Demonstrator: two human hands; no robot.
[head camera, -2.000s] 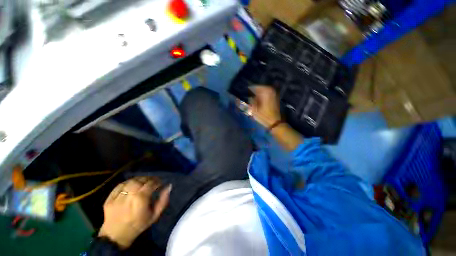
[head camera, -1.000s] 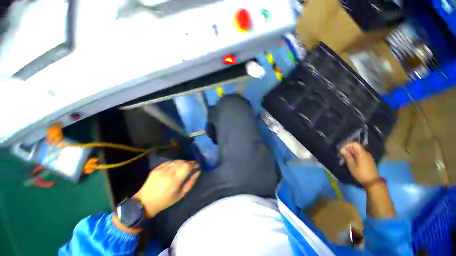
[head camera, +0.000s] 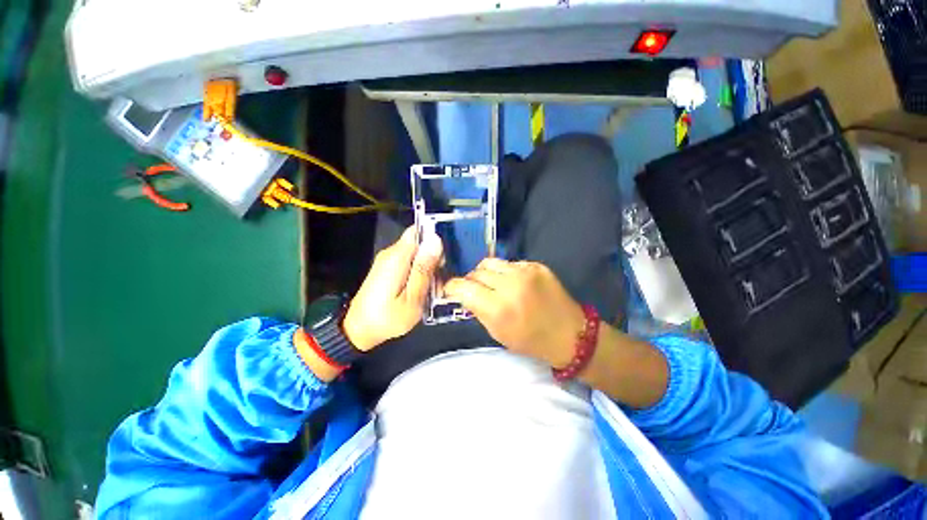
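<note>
A thin silver phone middle frame (head camera: 492, 208) with a see-through centre and a crossbar is held upright above the lap. My left hand (head camera: 389, 295) grips its left long side. My right hand (head camera: 520, 310) has its fingertips at the lower part of the frame, near the bottom edge. The right fingers cover part of that lower end. The black blister tray (head camera: 701, 295) is at the right knee, with frame-shaped pockets, several showing frame outlines.
The white machine (head camera: 457, 46) spans the top, with a red-lit switch (head camera: 652, 42). A grey-white box (head camera: 219, 152) with orange-yellow cables and red-handled pliers (head camera: 163, 188) lie on the green table (head camera: 203, 274) at left. Cartons (head camera: 894, 406) stand at far right.
My right hand has come from the tray to above the lap. My left hand has risen from the thigh. Both now hold a frame. The view has turned.
</note>
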